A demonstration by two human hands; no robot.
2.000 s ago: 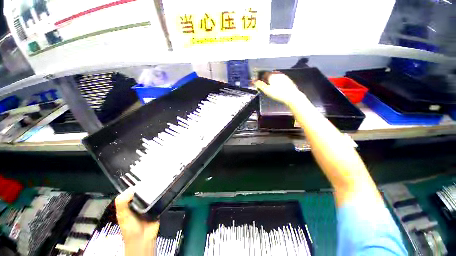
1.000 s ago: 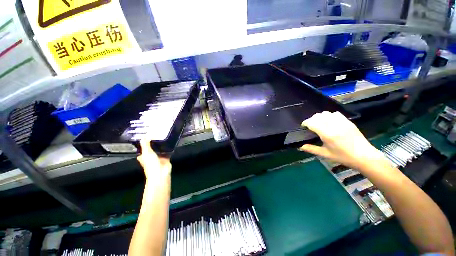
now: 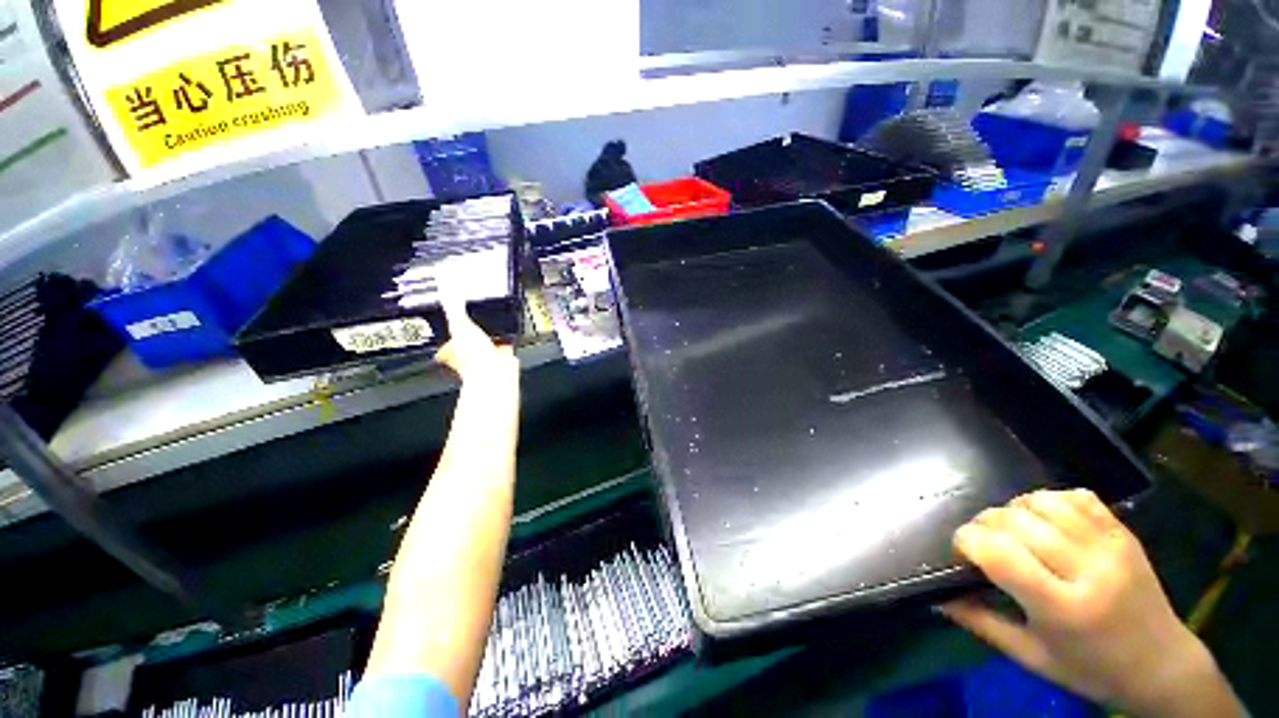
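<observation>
A large black tray [image 3: 786, 379] is tilted in front of me over the bench, with one thin stick lying in it. My right hand [image 3: 1059, 568] grips its near right edge, fingers over the rim. A second black tray [image 3: 316, 274], part-filled with white and silver sticks [image 3: 463, 253], sits on the raised shelf at the left. My left hand [image 3: 477, 344] is at its front right corner, fingers over the front wall. Another black tray of upright-looking sticks [image 3: 582, 624] lies on the bench below, partly hidden by my left forearm.
Blue bins [image 3: 211, 302] stand at the shelf's left. A red bin [image 3: 671, 199] and another black tray [image 3: 821, 175] are behind the large tray. A metal post [image 3: 1080, 190] rises at the right. Fixtures [image 3: 1171, 323] stand on the far right bench. A yellow warning sign [image 3: 225, 98] hangs above.
The large tray has come off the shelf toward me and down to the right with my right hand. The stick-filled tray sits further back on the shelf, my left hand still at its front.
</observation>
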